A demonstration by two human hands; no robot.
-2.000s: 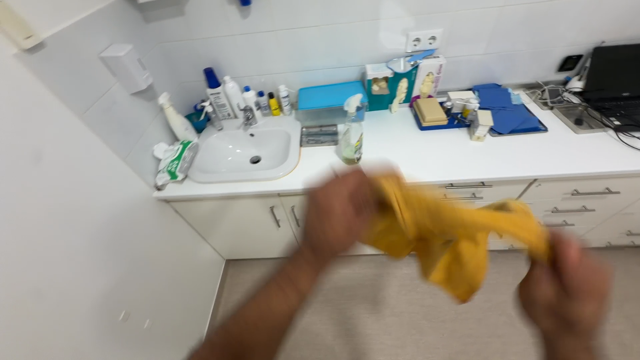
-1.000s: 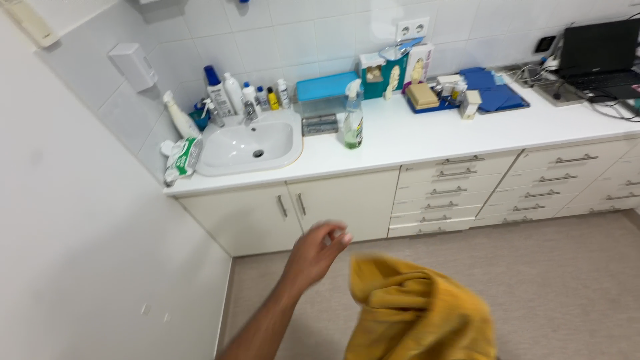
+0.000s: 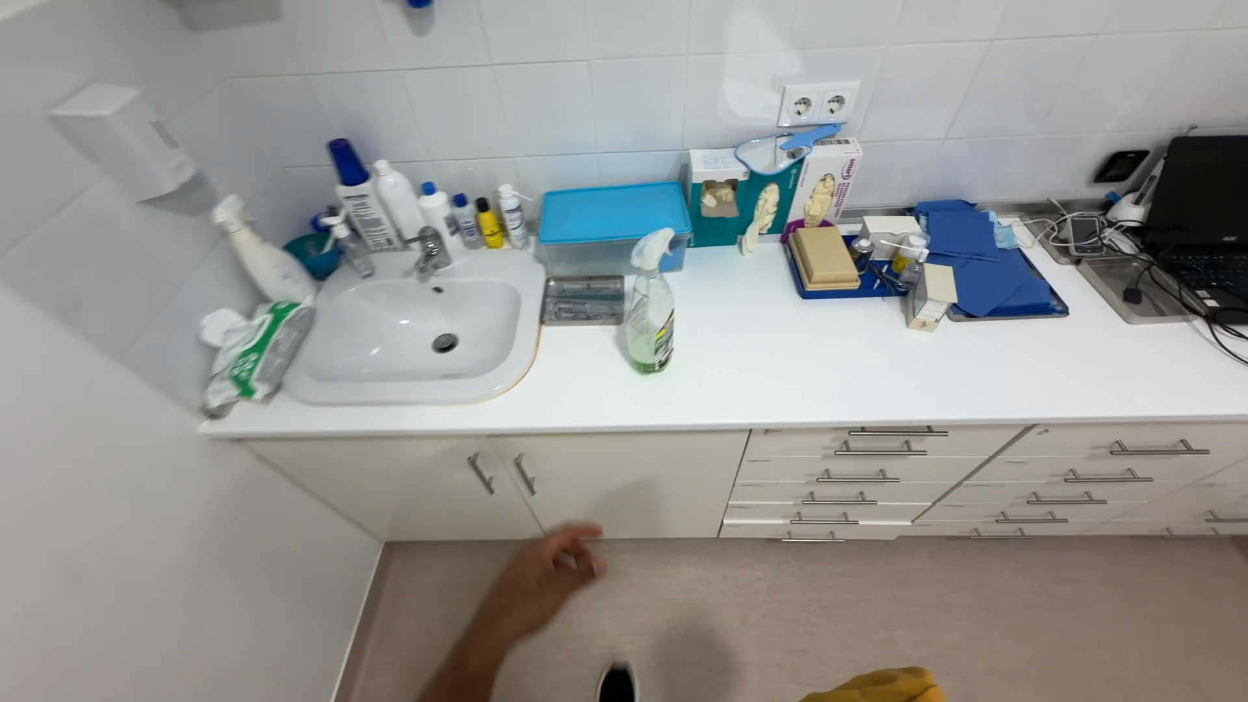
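My left hand (image 3: pixel 546 580), slightly blurred, hangs in front of the cabinet doors with its fingers apart and holds nothing. Only the top of a mustard-yellow cloth (image 3: pixel 882 686) shows at the bottom edge, right of centre. My right hand is out of view, so its hold on the cloth is hidden. On the white counter above my left hand stands a clear spray bottle (image 3: pixel 650 327) with green liquid low inside and a white trigger head. Left of it are a metal instrument tray (image 3: pixel 583 300) and a white sink (image 3: pixel 429 336) with a chrome tap (image 3: pixel 430 250).
Several bottles (image 3: pixel 361 200) stand behind the sink, near a wipes pack (image 3: pixel 255 356). A blue-lidded plastic box (image 3: pixel 614 214), glove boxes (image 3: pixel 827 185), a blue tray (image 3: pixel 811 291), blue sheets (image 3: pixel 985 263) and a laptop (image 3: pixel 1209 214) line the counter. Below are drawers (image 3: pixel 848 478); a shoe tip (image 3: pixel 617 682) shows.
Two seconds ago both my hands held the yellow cloth stretched between them. My left hand let go of it by the middle frame. The cloth has since dropped mostly below the view.
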